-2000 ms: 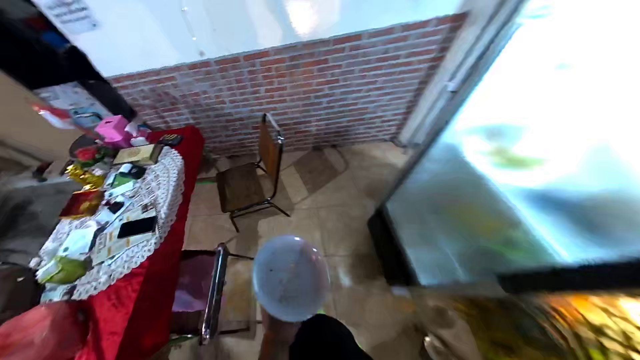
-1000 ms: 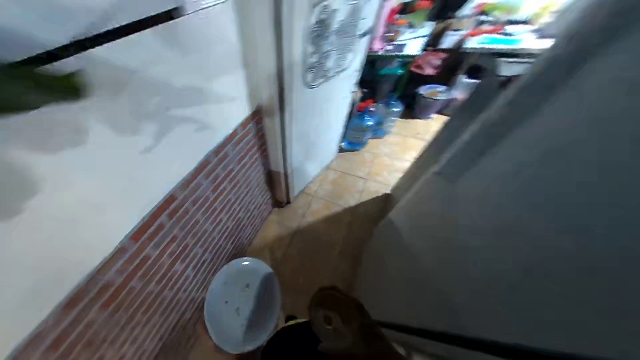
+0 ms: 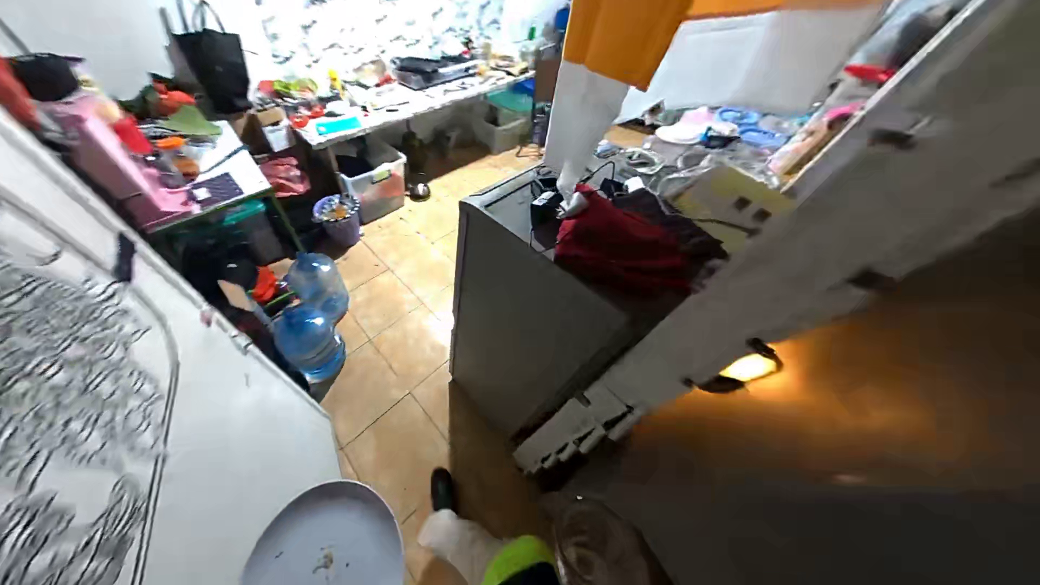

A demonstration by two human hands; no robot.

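Observation:
A round white plate (image 3: 325, 540) with small food scraps on it is at the bottom left, cut off by the frame's lower edge; the hand that supports it is hidden. No fingers of my left hand or my right hand can be made out. To the plate's right are a dark shoe (image 3: 443, 489), white cloth (image 3: 459, 536) and a bright green and black item (image 3: 520, 561). A brown, glossy, rounded object (image 3: 601, 540) lies beside them, too blurred to name; whether a hand holds it cannot be told.
A white door (image 3: 236, 439) stands close on the left. Tiled floor (image 3: 390, 341) runs past large blue water bottles (image 3: 313, 333), a bin (image 3: 337, 219) and a plastic crate (image 3: 378, 183). On the right, a grey cabinet (image 3: 528, 325) bears red cloth (image 3: 626, 252). Behind is a cluttered worktop (image 3: 390, 114).
The view has moved from the table and chairs, past the brick wall, to the doorway of a cluttered room. The white plate has stayed low in the view throughout.

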